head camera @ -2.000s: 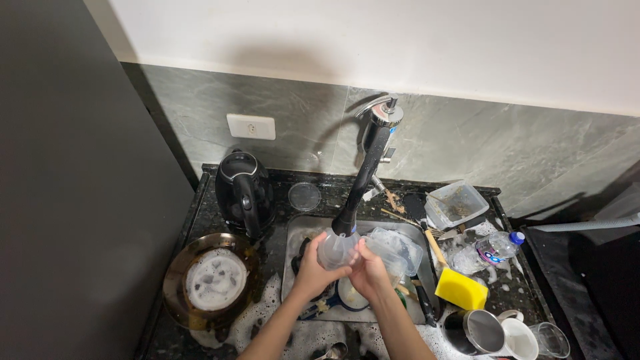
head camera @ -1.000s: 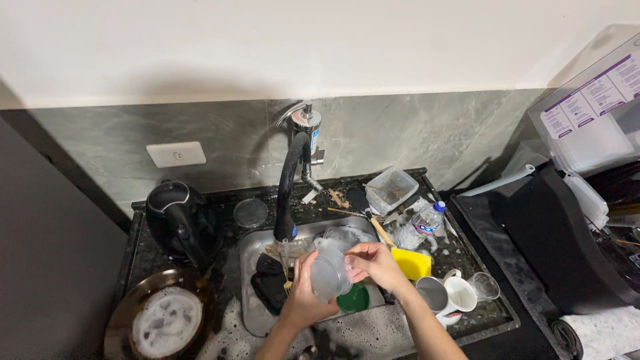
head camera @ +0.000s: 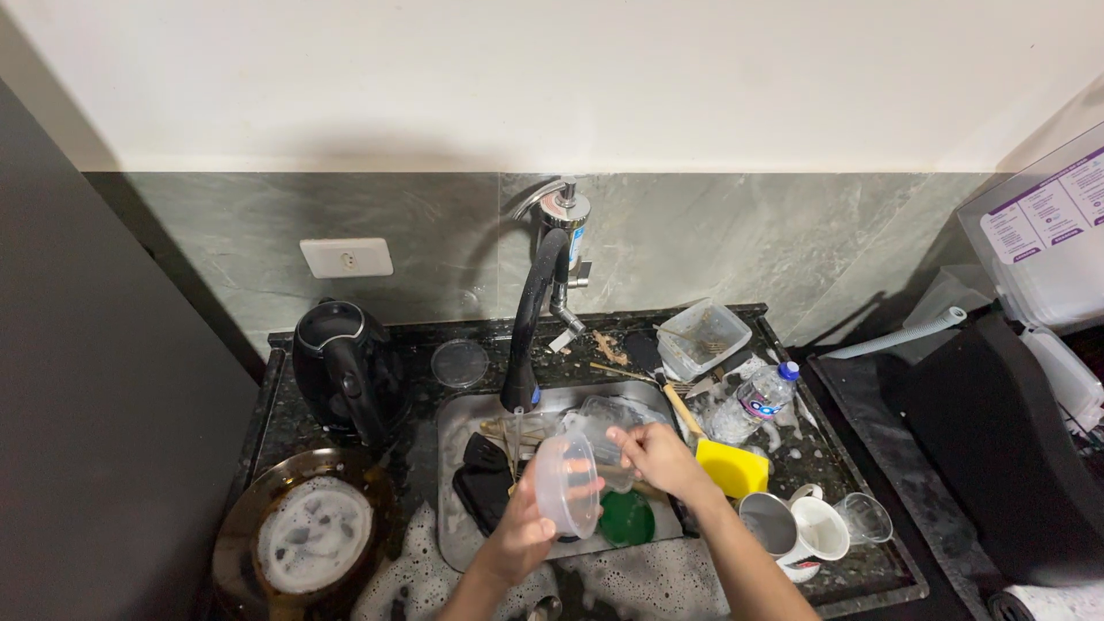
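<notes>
My left hand (head camera: pixel 524 526) holds a round clear plastic container (head camera: pixel 565 485) tilted on its side over the steel sink (head camera: pixel 448 526). Close to its right, my right hand (head camera: pixel 660 461) has its fingers curled by a clear plastic piece (head camera: pixel 604 423); whether it grips that piece cannot be told. Water runs from the black faucet spout (head camera: pixel 522 379) just left of the container. In the sink lie black items (head camera: pixel 479 492), wooden-looking utensils and a green round object (head camera: pixel 627 517).
A black electric kettle (head camera: pixel 345 371) and a soapy pan (head camera: pixel 302 535) stand left. To the right are a clear rectangular container (head camera: pixel 703 336), a plastic bottle (head camera: pixel 759 397), a yellow sponge (head camera: pixel 733 467), a metal cup (head camera: pixel 768 524), a white mug (head camera: pixel 819 526) and a glass (head camera: pixel 865 517).
The round container has come away from under the faucet spout and is now tilted sideways in my left hand. My right hand has moved off it, to the right. The view has shifted.
</notes>
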